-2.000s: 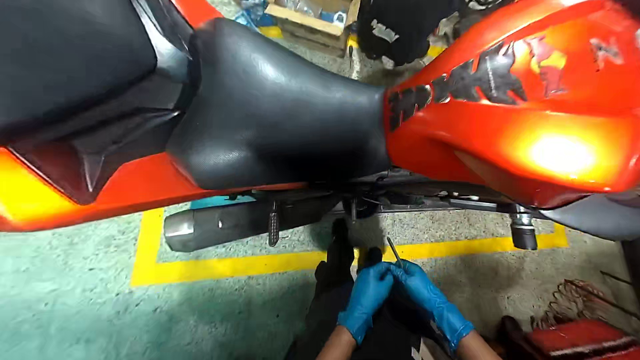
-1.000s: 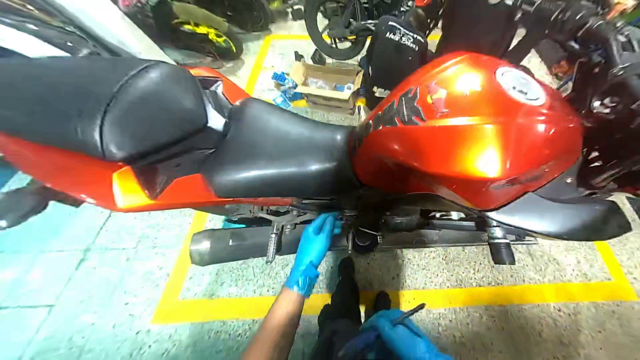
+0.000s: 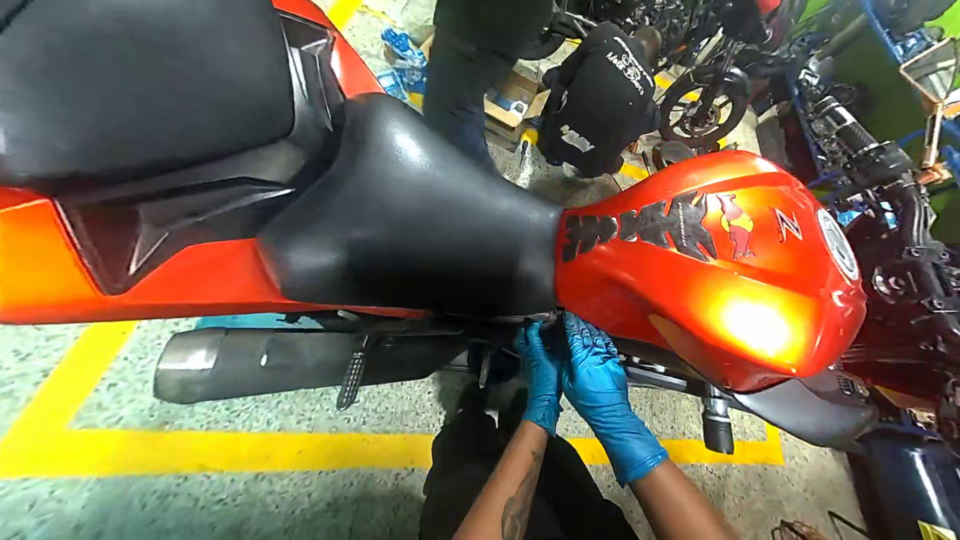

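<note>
An orange-red motorcycle stretches across the view, with its black rider's seat (image 3: pixel 427 217) left of its glossy fuel tank (image 3: pixel 720 292). My left hand (image 3: pixel 541 375), in a blue glove, reaches under the seat's front edge. Beside it, my right hand (image 3: pixel 600 375), gloved too, is at the side of the frame just below where seat and tank meet. The fingertips of both are partly hidden by the bodywork, and I cannot tell what they hold. The silver-tipped exhaust silencer (image 3: pixel 300 364) and a footpeg (image 3: pixel 352 375) lie to the left of my hands.
Beyond the motorcycle a person in dark clothes (image 3: pixel 596 97) crouches and another person's dark-clad legs (image 3: pixel 465 75) stand close to the seat. A cardboard box (image 3: pixel 514 105) is between them. More motorcycles (image 3: pixel 705 97) are behind. Yellow lines (image 3: pixel 247 450) mark the floor.
My right hand has come up from low in the view to the seat-tank joint, beside my left hand. The dark tool seen earlier in my right hand no longer shows. A standing person has appeared beyond the seat.
</note>
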